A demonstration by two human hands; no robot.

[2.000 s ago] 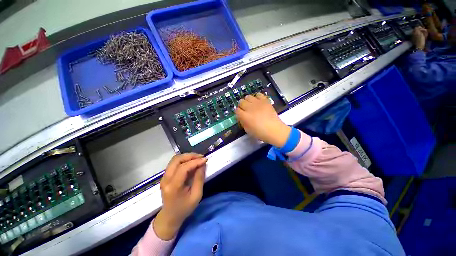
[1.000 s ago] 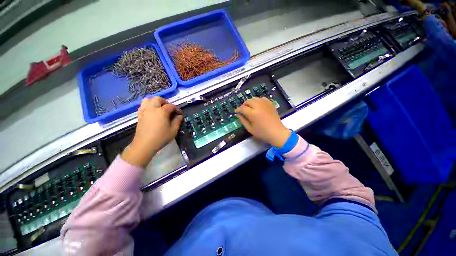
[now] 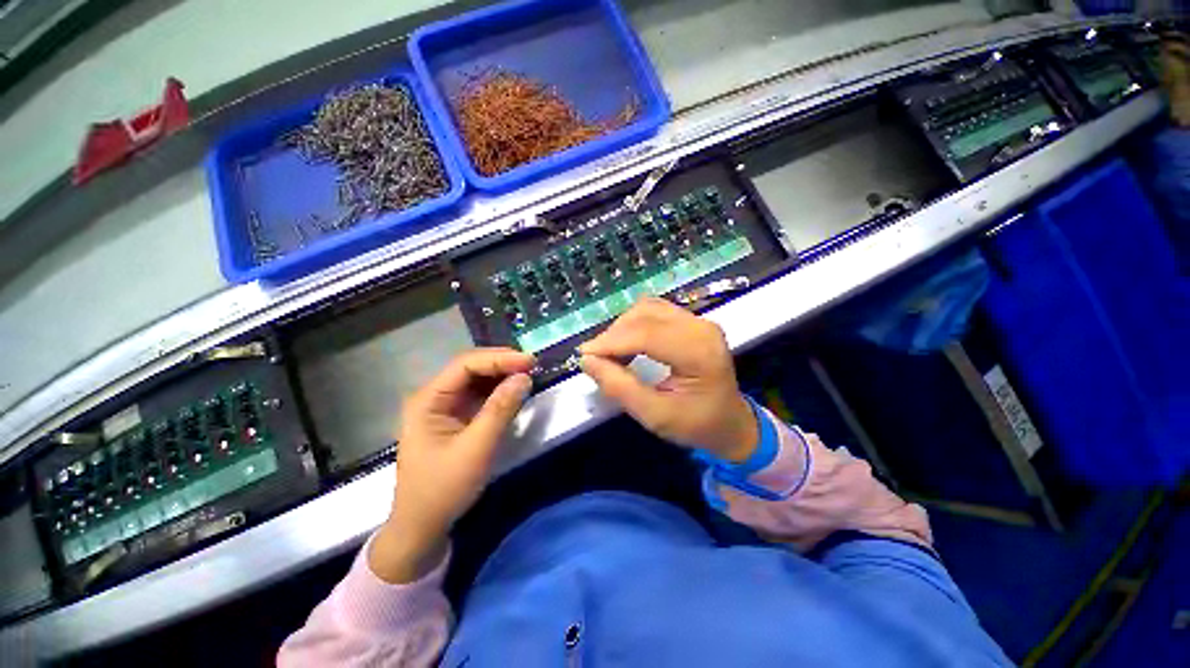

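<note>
A green circuit board (image 3: 626,277) with rows of small dark upright parts lies in a black carrier (image 3: 472,303) in front of me. My left hand (image 3: 450,450) is just below the board's left end, thumb and forefinger together. My right hand (image 3: 676,372) is beside it at the carrier's lower edge, thumb and forefinger nearly together. The fingertips face each other with a small gap. Whether either holds a tiny component is too small to tell. Grey leaded components (image 3: 379,150) lie in the left blue bin, orange ones (image 3: 522,120) in the right blue bin.
Another carrier with a board (image 3: 170,483) is at the left, and more carriers (image 3: 992,120) are at the upper right. A pale metal rail (image 3: 835,285) runs between me and the carriers. A red holder (image 3: 131,133) is left of the bins. A blue crate (image 3: 1096,339) is at the right.
My left hand has moved down from the bin's front edge and the board's left end. My right hand has come off the board, down and left, towards my left hand.
</note>
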